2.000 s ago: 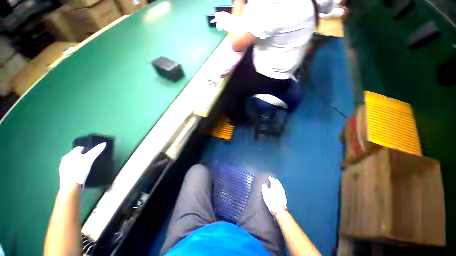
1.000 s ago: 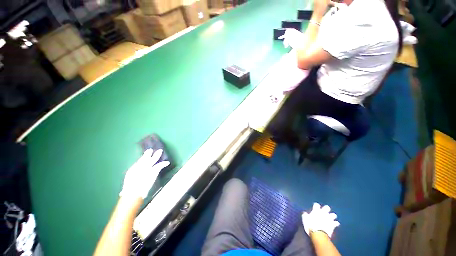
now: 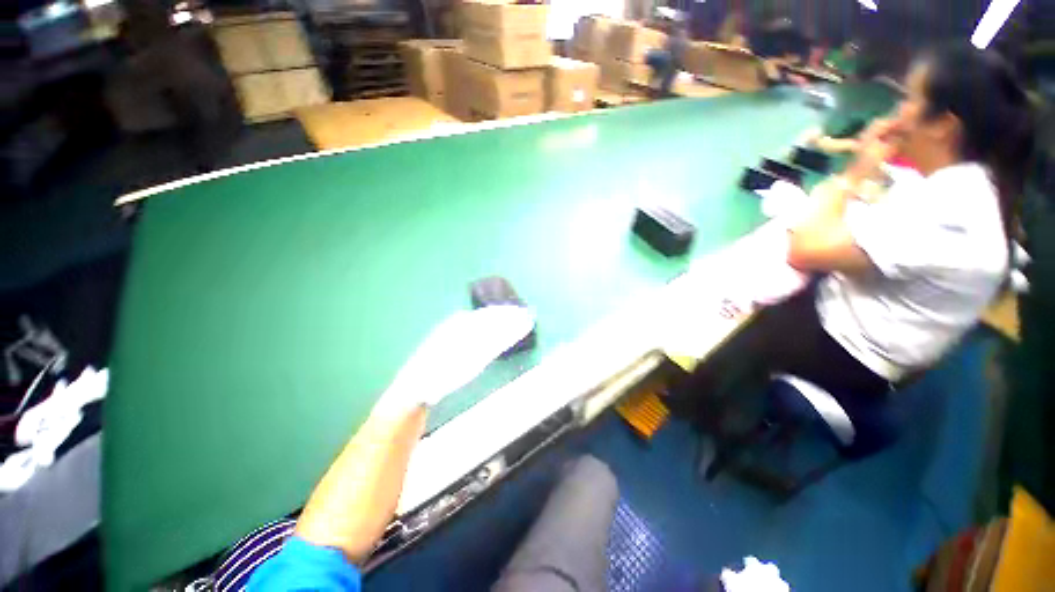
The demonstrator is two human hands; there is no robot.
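My left hand (image 3: 463,349), in a white glove and blurred, lies over a black metal housing (image 3: 495,293) on the green belt (image 3: 289,312), close to the near side rail. The fingers reach across the housing and hide its middle; its far end and a near corner show. My right hand (image 3: 754,577), also white-gloved, is cut off by the bottom edge, low over the blue floor. Its finger pose is unclear. Another black housing (image 3: 663,231) sits further along the belt.
A person in a white shirt (image 3: 926,260) sits at the belt on the right, with several black housings near their hands. Cartons (image 3: 498,87) stand beyond the belt. A white rail (image 3: 509,411) edges the belt. A yellow pad (image 3: 1030,549) is at bottom right; white cloth-like items (image 3: 52,422) are at left.
The view has swung left and up, so the belt's far end shows. My left hand stays with the housing and now lies flatter over it. My right hand has slipped mostly out of the picture.
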